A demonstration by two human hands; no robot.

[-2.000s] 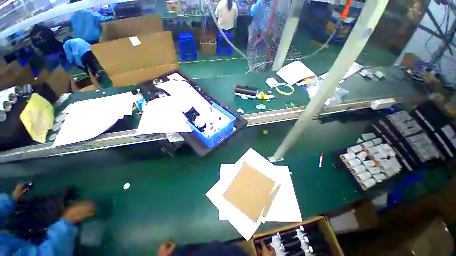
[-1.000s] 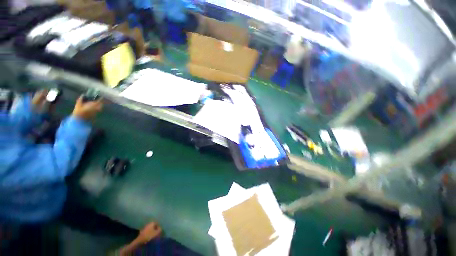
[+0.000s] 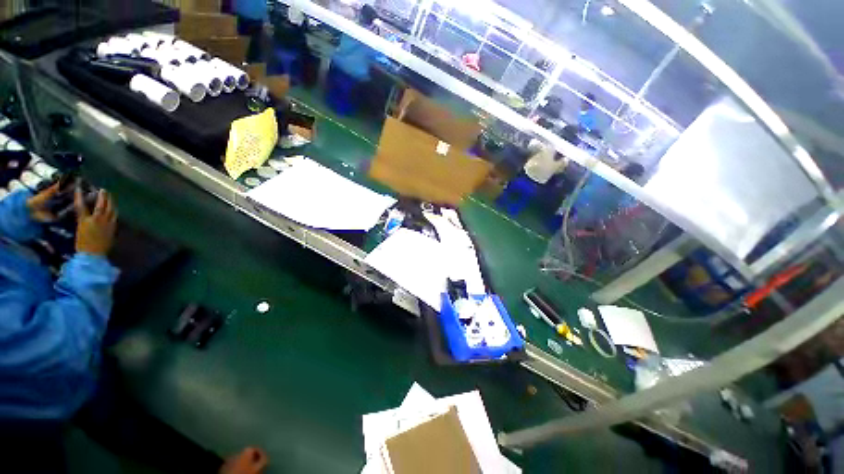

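My left hand (image 3: 245,461) shows only in part at the bottom edge, over or beside the green bench; whether it holds anything cannot be told. My right hand is out of the picture. A few black device units (image 3: 196,324) lie on the bench to the left, near a small white round piece (image 3: 263,307). A tan cardboard pad (image 3: 433,446) lies on white sheets (image 3: 414,402) at the bottom centre, cut off by the edge.
A coworker in blue (image 3: 46,315) handles a dark unit at left. A metal-edged shelf (image 3: 315,243) crosses behind the bench, with white cylinders (image 3: 155,93), a yellow piece (image 3: 251,143), paper (image 3: 319,194) and a blue bin (image 3: 479,327). A pale post (image 3: 666,389) slants at right.
The view has swung left and up. The open carton and my hand in it have left the picture. My left hand sits lower at the edge. Black units now lie where the coworker's hands were.
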